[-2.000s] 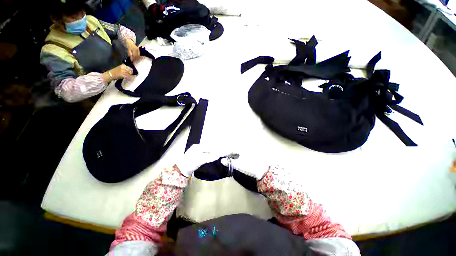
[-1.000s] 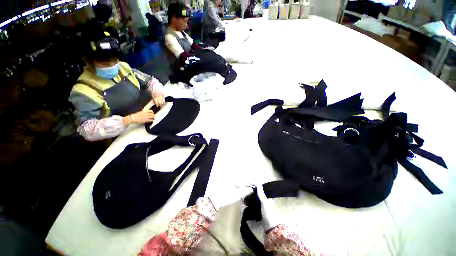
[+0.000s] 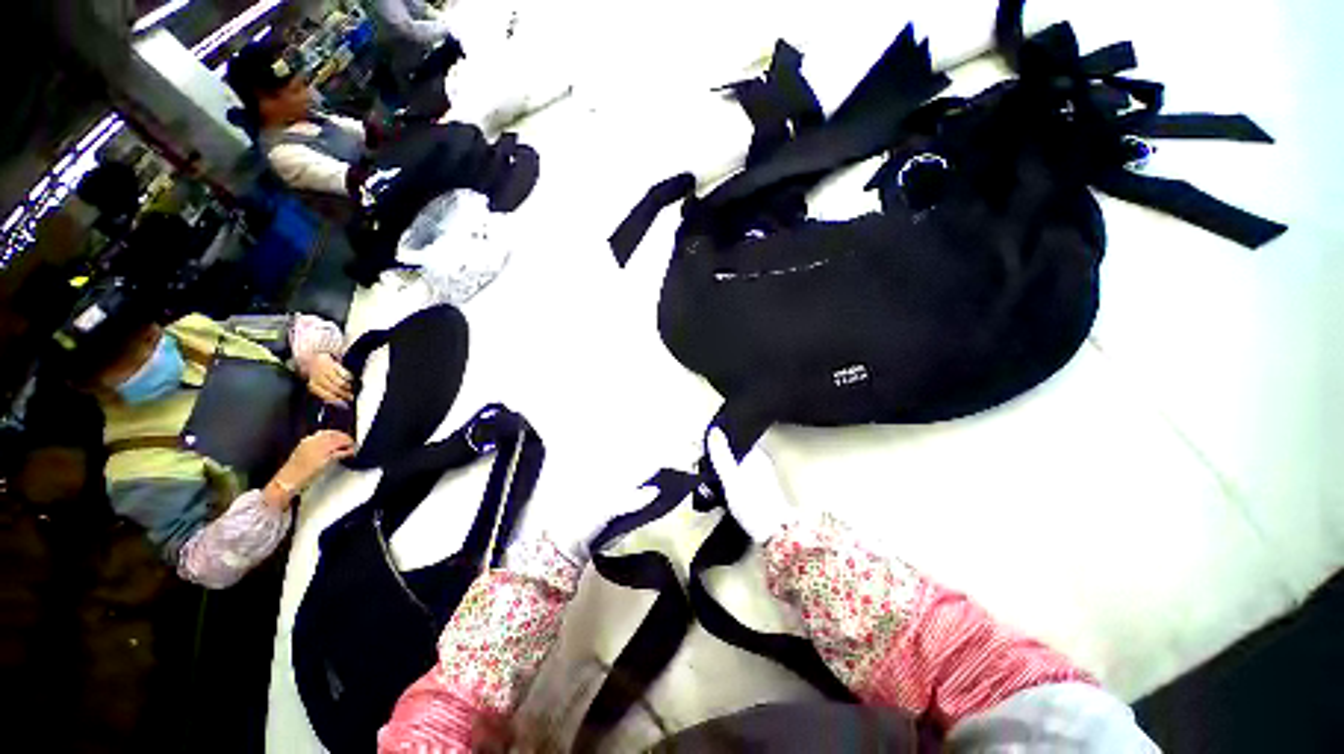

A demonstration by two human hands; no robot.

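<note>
A black shoulder strap [image 3: 644, 569] hangs in loops between my hands, its lower parts running down toward my body. My left hand [image 3: 587, 516], in a white glove, holds one part of the strap. My right hand [image 3: 749, 482], also in a white glove, holds another part, with a short black strap end rising above it. A small, blurred ring or slider [image 3: 705, 494] shows between the hands. The fingertips are hard to make out against the white table. Floral sleeve covers are on both forearms.
A pile of black bags [image 3: 884, 317] with loose tails and rings lies ahead to the right. A single crescent bag [image 3: 354, 626] lies at left, partly behind my left sleeve. A masked coworker [image 3: 221, 442] handles another black bag [image 3: 420, 376]. A clear plastic bag [image 3: 454, 248] lies beyond.
The view has tilted and shifted. My hands have come closer together around the strap, which now hangs in loops between them. The coworker's bag has turned.
</note>
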